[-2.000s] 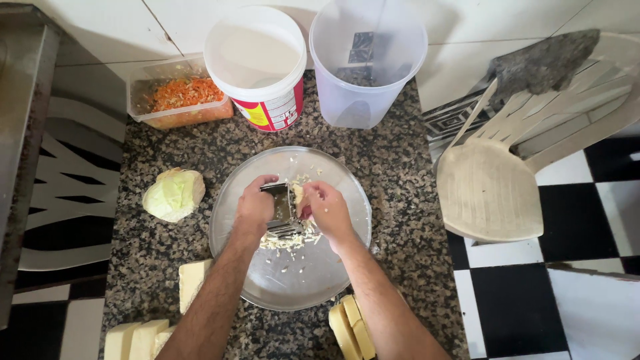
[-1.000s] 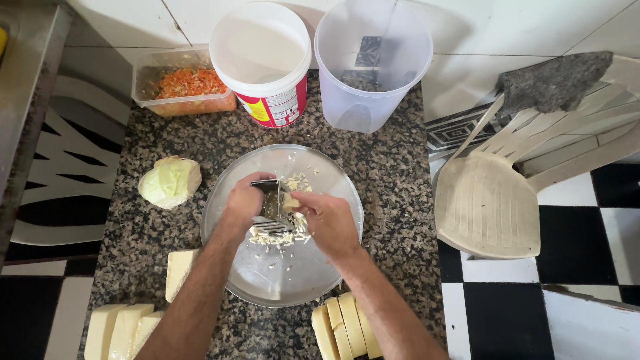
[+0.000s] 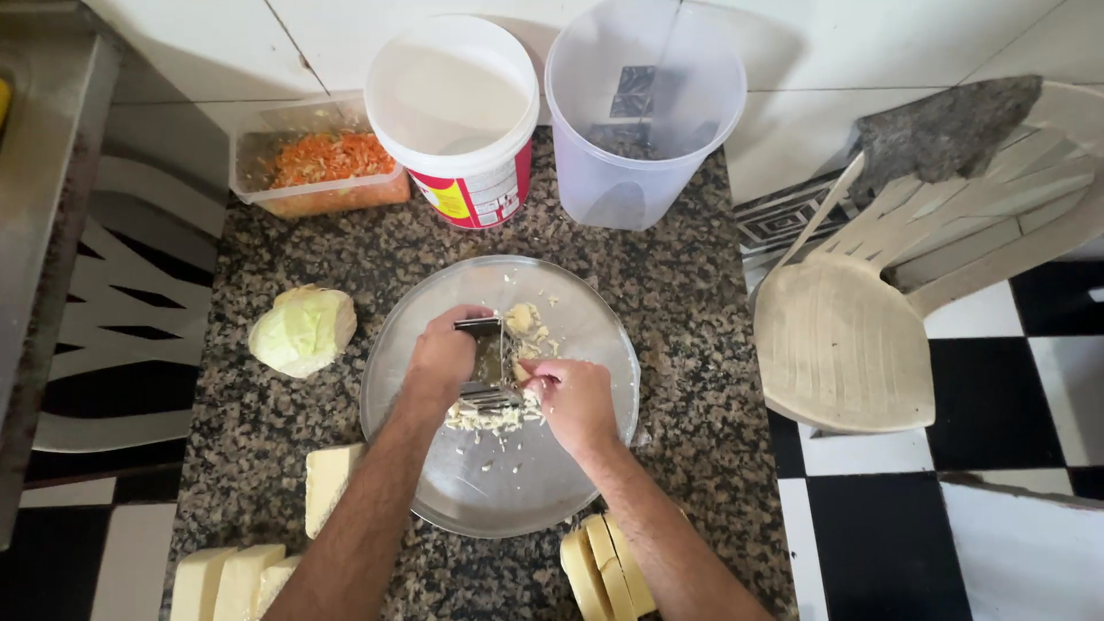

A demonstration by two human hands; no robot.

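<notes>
My left hand [image 3: 446, 352] grips a metal box grater [image 3: 490, 358], which stands tilted over a round metal tray [image 3: 483, 483]. Fingertips of my right hand [image 3: 576, 401] press a small pale piece, seemingly cheese [image 3: 523, 371], against the grater's right side. Pale shreds [image 3: 492, 419] lie below and to the right of the grater on the tray. A block of cheese [image 3: 328, 483] sits beside my left forearm, with several more blocks [image 3: 203, 582] at the lower left. Yellower slabs of cheese [image 3: 586, 573] stand by my right forearm.
Half a cabbage [image 3: 304, 332] lies left of the tray on the granite countertop [image 3: 690, 345]. Along the wall stand a plastic container [image 3: 319, 185] of shredded carrot [image 3: 332, 161], a white bucket [image 3: 453, 164] and a translucent plastic bin [image 3: 642, 181]. A plastic chair [image 3: 845, 345] with a grey cloth [image 3: 949, 129] is at the right.
Both hands stay at the grater. My right hand has shifted slightly along its right side, and more pale shreds show to the upper right than in the earliest frame.
</notes>
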